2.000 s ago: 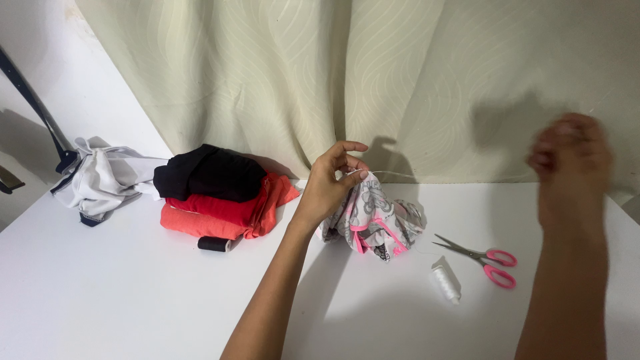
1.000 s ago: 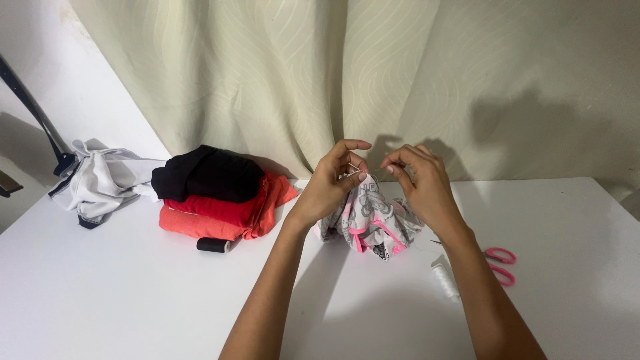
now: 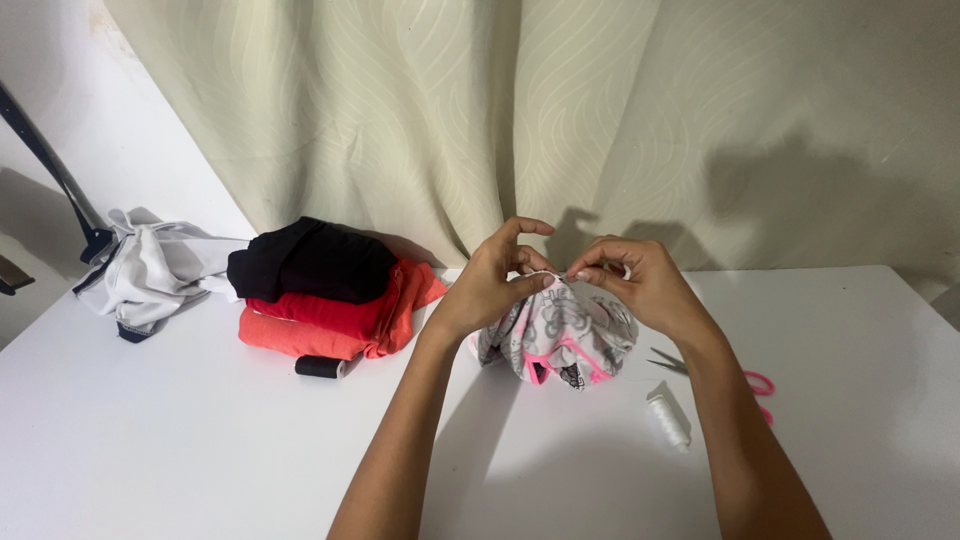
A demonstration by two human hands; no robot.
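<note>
My left hand pinches the top of a bunched white-and-grey printed garment with pink trim, lifting its upper edge off the white table. Close beside it, my right hand has thumb and forefinger pinched together at the same edge. What sits between those right fingertips is too small to tell, perhaps a needle or thread. A spool of white thread lies on the table below my right wrist. Scissors with pink handles lie partly hidden under my right forearm, their blades pointing left.
Folded black, red and coral cloths are stacked to the left. A spool of black thread lies before them. Farther left is a crumpled white garment with dark trim. A patterned beige curtain hangs along the table's back edge.
Two seconds ago my right hand was raised far to the right, with a strand of thread stretched toward it. It has come back beside my left hand, which keeps its pinch on the garment.
</note>
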